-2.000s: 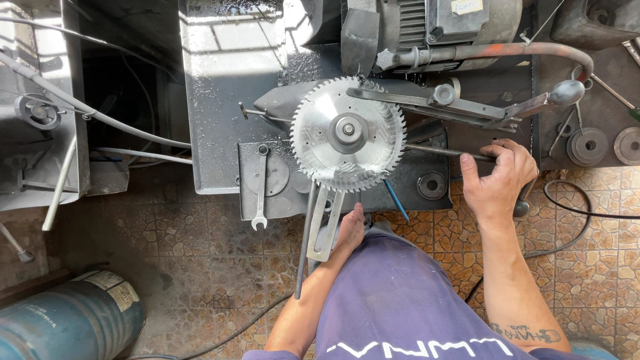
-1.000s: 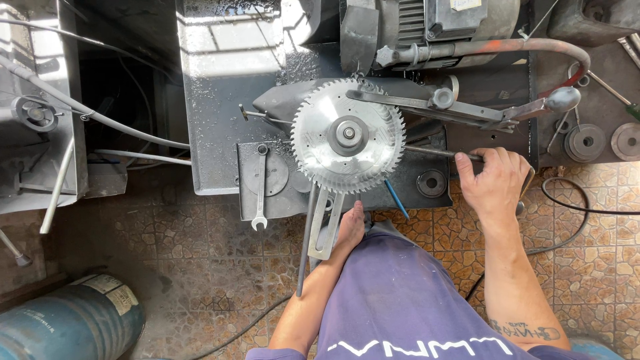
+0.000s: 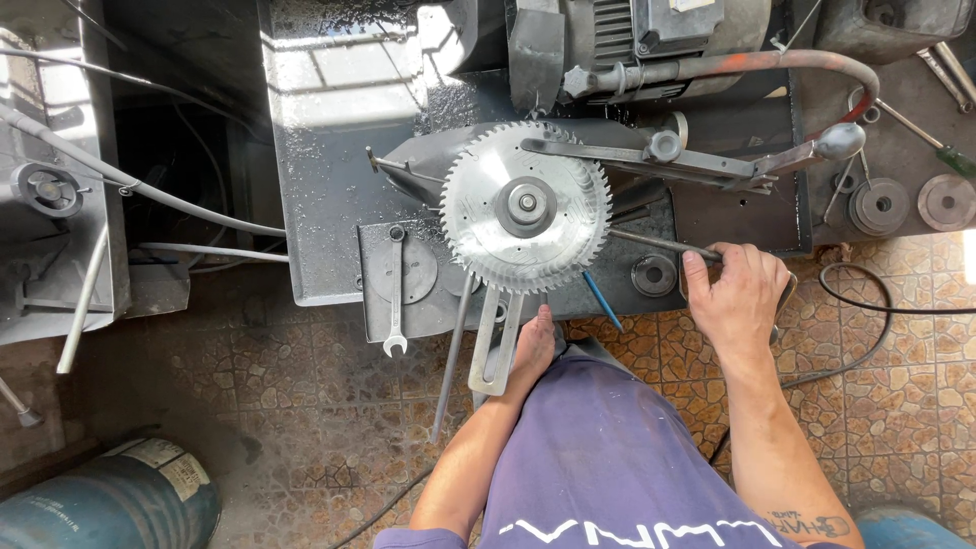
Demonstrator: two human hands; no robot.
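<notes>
A toothed circular saw blade (image 3: 488, 171) is mounted on a hub in the middle of the machine. My right hand (image 3: 736, 293) is closed around the outer end of a dark metal rod (image 3: 656, 242) that runs left behind the blade. My left hand (image 3: 536, 343) is below the blade, beside a slotted metal bar (image 3: 486, 366); its fingers are partly hidden, so its hold cannot be told. A thin metal rod (image 3: 451, 366) slants down left of that bar. A combination wrench (image 3: 396, 293) lies on the plate at the left, and a blue rod (image 3: 602, 301) sticks out at the right.
An electric motor (image 3: 679, 46) with a red-grey hose (image 3: 801, 61) stands above the blade. A lever arm with a ball knob (image 3: 839, 142) reaches over it. Round flanges (image 3: 945, 203) lie at the far right. A cable (image 3: 888, 305) trails over the tiled floor; a blue drum (image 3: 114, 503) is at lower left.
My right hand and the rod's outer end have shifted slightly between frames. My left hand remains below the blade.
</notes>
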